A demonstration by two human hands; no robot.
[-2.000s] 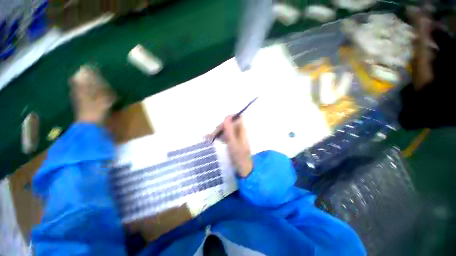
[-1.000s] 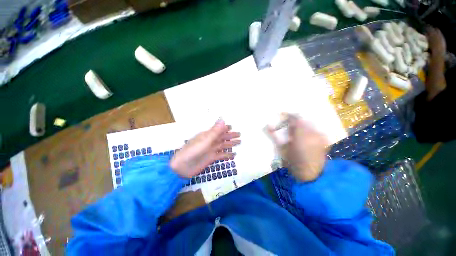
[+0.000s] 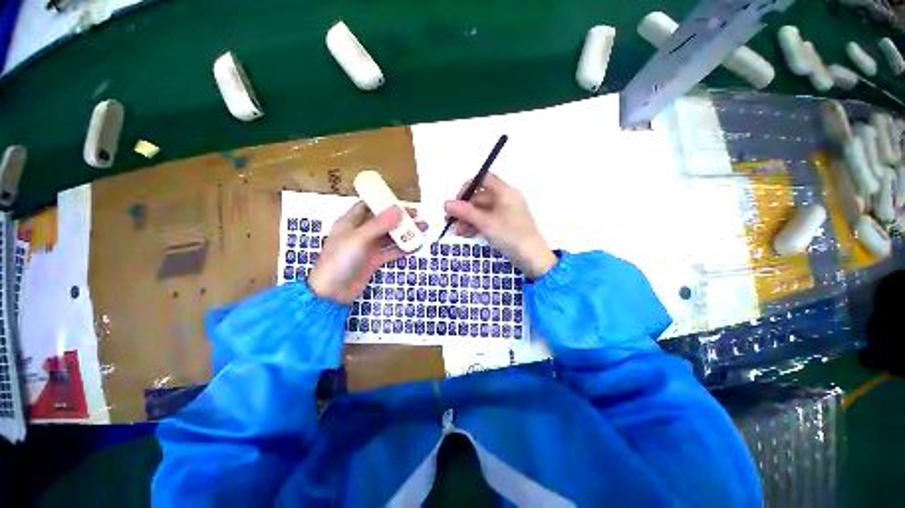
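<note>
My left hand (image 3: 352,248) holds a white oblong device housing (image 3: 381,201) tilted over the sticker sheet, its end with small dark marks towards me. My right hand (image 3: 496,218) holds a thin black tweezers-like tool (image 3: 488,164) like a pen, its fine tip pointing down at the upper part of the sheet. The white sticker sheet (image 3: 437,298) carries rows of small dark rounded squares and lies under both hands. Whether a sticker is on the tool tip is too small to tell.
A green conveyor belt (image 3: 288,79) with several housings runs along the back. A grey metal post (image 3: 685,60) stands at the back right. White paper (image 3: 595,198) lies right of the sheet, brown cardboard (image 3: 149,258) left. Clear blister trays (image 3: 734,129) and piled housings (image 3: 868,164) are at the right.
My left hand has moved off the sheet's middle and now holds a housing. My right hand has moved left to the sheet, with the black tool clearly visible. The view has shifted.
</note>
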